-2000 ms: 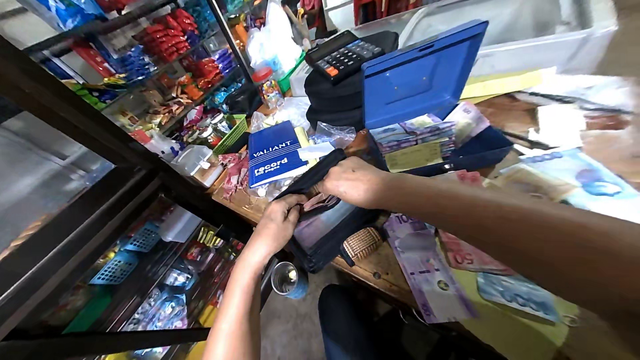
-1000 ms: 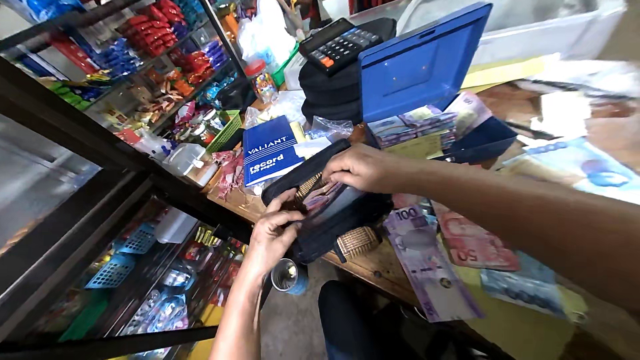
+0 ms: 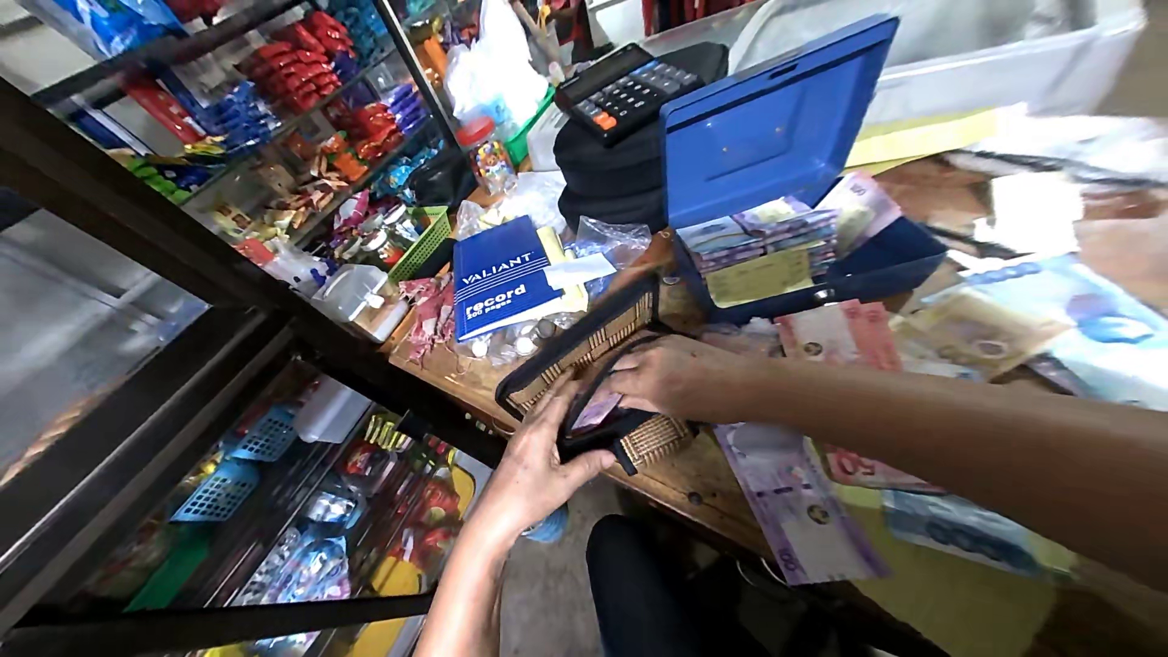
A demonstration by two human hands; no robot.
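Observation:
A woven wallet with black edging lies open at the table's near edge. My left hand grips its near left side, thumb and fingers spread around it. My right hand reaches into the wallet's pocket, its fingertips partly hidden; a purple banknote shows beside them. Right of the wallet lie a purple banknote, red banknotes and a blue banknote. Behind my right hand stands an open blue metal cash box with stacked banknotes inside.
Behind the wallet lies a blue record book near a plastic bag of coins. A calculator rests on a black bag. A lidded jar stands farther back. Shelves of packets and a dark frame are at left.
The wallet has opened wider, showing its woven side. My left hand has shifted along its near edge, and my right hand has moved deeper into it.

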